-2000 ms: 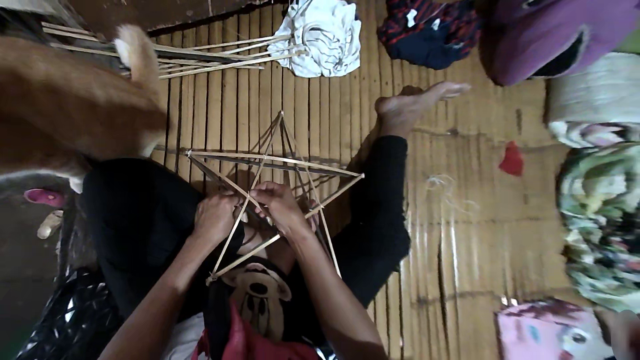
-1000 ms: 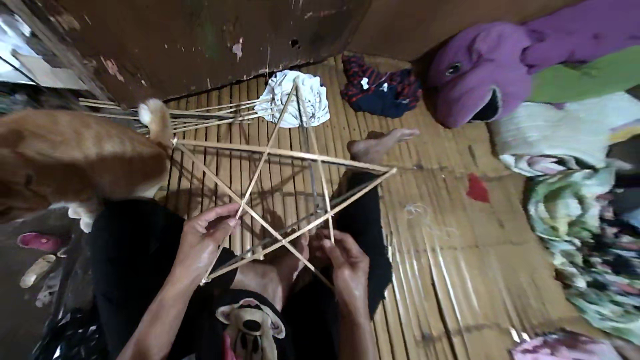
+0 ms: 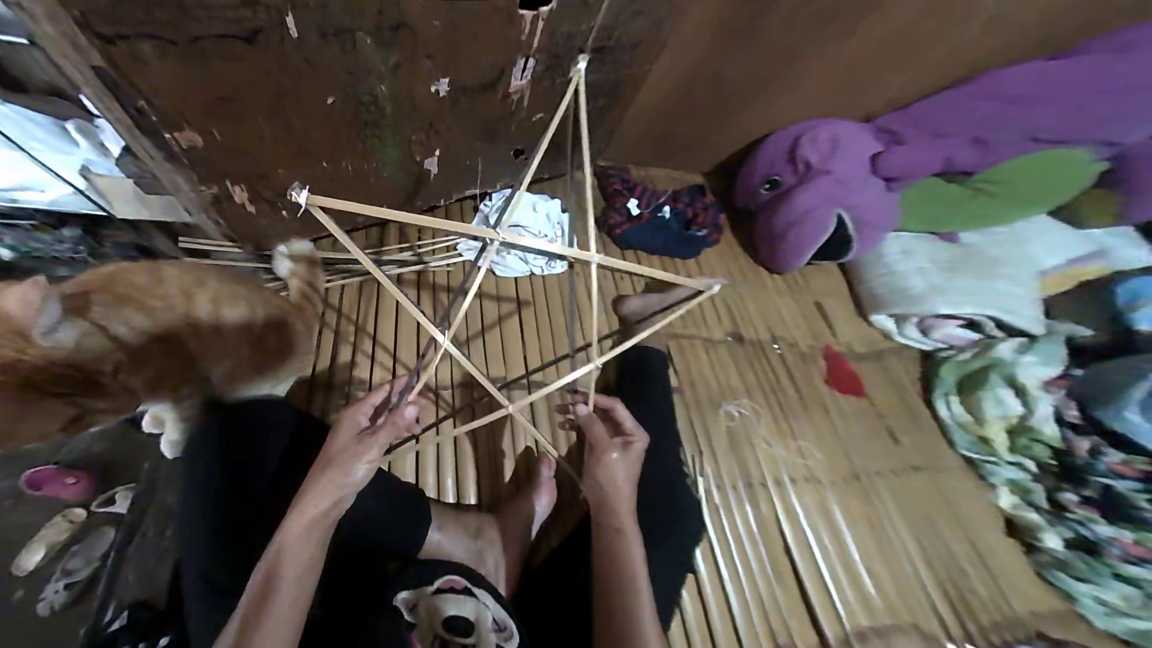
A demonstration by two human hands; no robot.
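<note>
A star-shaped frame of thin bamboo strips (image 3: pixel 540 244), bound at its tips, stands raised over my lap with its top point away from me. Darker strips show behind the pale ones. My left hand (image 3: pixel 367 441) grips the lower left of the frame between thumb and fingers. On the lower right, my right hand (image 3: pixel 612 436) pinches the end of a strip. White binding shows at the top tip and the left tip. The lower tips lie near my hands and are partly hidden.
An orange and white cat (image 3: pixel 171 333) is at my left, beside loose bamboo strips (image 3: pixel 387 256). Beyond the frame lie a white cloth (image 3: pixel 531 220) and a dark checked cloth (image 3: pixel 652 216). A purple plush dinosaur (image 3: pixel 810 189) and bundled fabric (image 3: pixel 981 414) are at right on the bamboo-slat floor (image 3: pixel 765 540).
The star frame has been raised from low over my lap to more upright. My hands have moved apart from its middle to its lower sides. The view has tilted up toward the wall.
</note>
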